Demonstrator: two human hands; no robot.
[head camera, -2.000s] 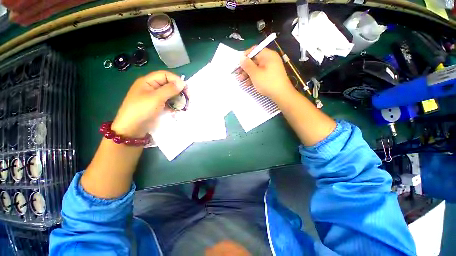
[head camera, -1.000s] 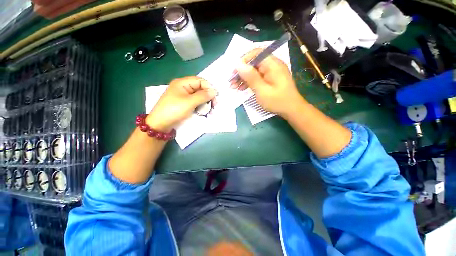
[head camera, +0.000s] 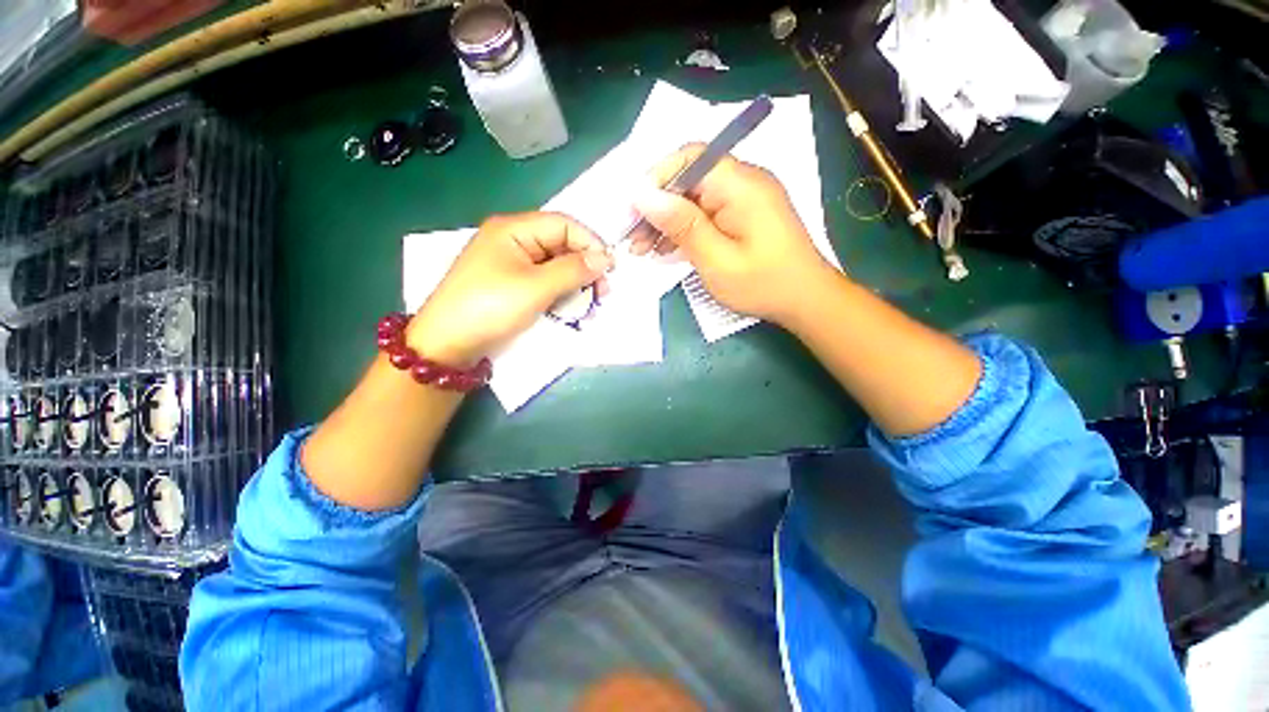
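Note:
My left hand (head camera: 518, 285), with a red bead bracelet, holds a round watch head (head camera: 572, 305) with a pale face between thumb and fingers. My right hand (head camera: 733, 230) holds dark grey tweezers (head camera: 725, 145) like a pen. The tweezer tips point at the watch head's upper edge, close to my left fingertips; whether they touch or hold a piece is too small to tell. Plain white paper (head camera: 621, 334) lies under both hands. The lined strip sheet (head camera: 720, 310) is mostly hidden under my right hand.
Stacked clear parts trays (head camera: 223, 306) stand at the left. A whitish bottle (head camera: 514, 104) and black round parts (head camera: 393, 141) are behind the papers. A brass-coloured rod (head camera: 874, 146), crumpled white tissue (head camera: 970, 63), a translucent cup (head camera: 1102, 53) and a blue fixture (head camera: 1200, 264) are on the right.
My left hand with the watch head has moved right, toward my right hand. The tweezers have swung down to the watch head from over the lined sheet. The view has shifted.

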